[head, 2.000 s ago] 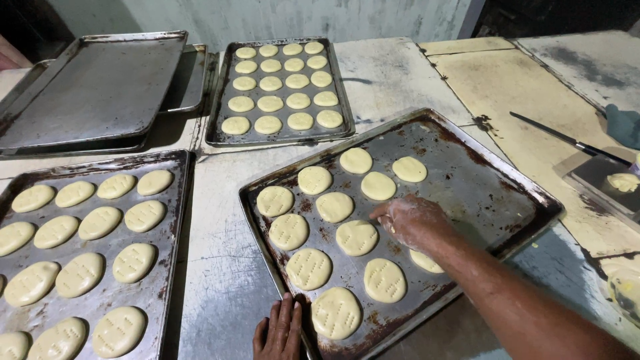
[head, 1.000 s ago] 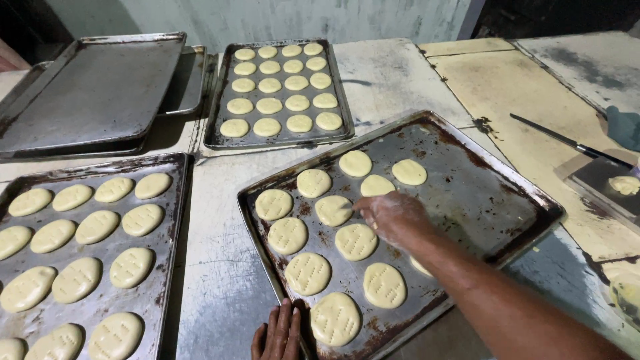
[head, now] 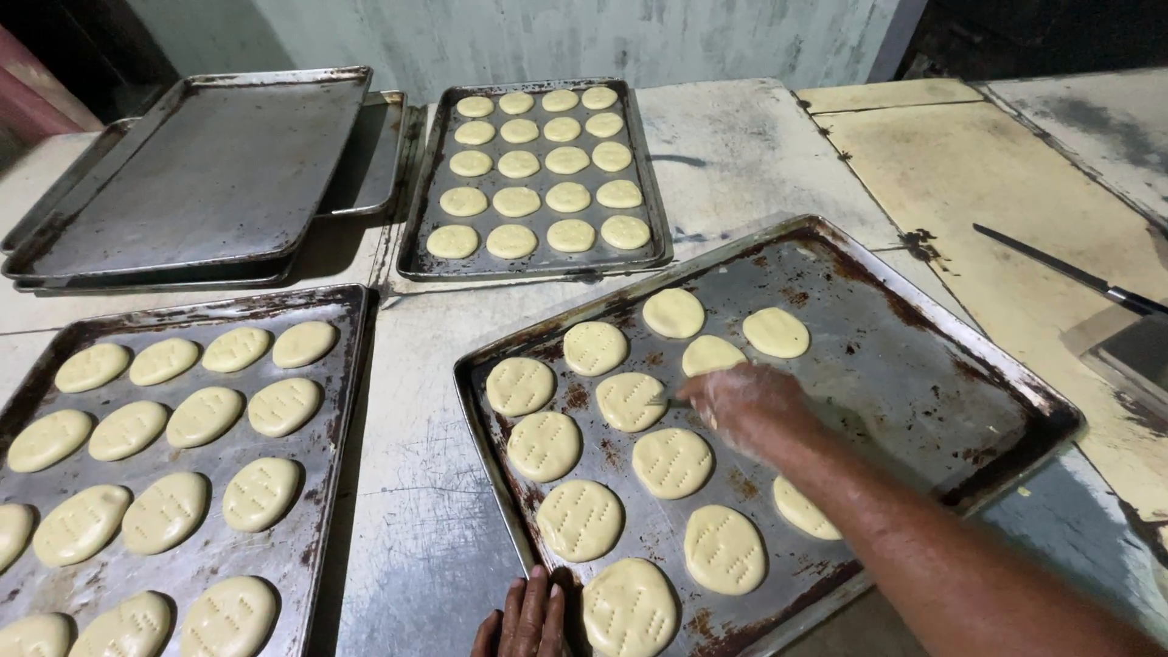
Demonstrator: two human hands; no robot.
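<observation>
My right hand [head: 753, 406], dusted with flour, holds a fork [head: 662, 400], mostly hidden by the fingers. Its tines touch a flat dough round [head: 630, 402] on the slanted metal baking tray [head: 958, 365]. Rows of small prick marks show on the rounds at this tray's left and front, such as this pricked dough round [head: 672, 464]. A dough round [head: 776, 332] farther back has few or no clear marks. My left hand [head: 525, 620] rests at the tray's near left edge, fingers extended, holding no loose object.
A tray of pricked dough rounds [head: 342, 411] lies at left, and another full tray [head: 538, 269] at the back. Stacked bare trays [head: 201, 173] stand back left. A long knife [head: 1049, 260] lies at right beside a metal scraper or box [head: 1127, 351], its kind unclear.
My right hand has moved slightly left and back from its place two seconds ago, to the dough round in the second row. My left hand stays at the tray's edge.
</observation>
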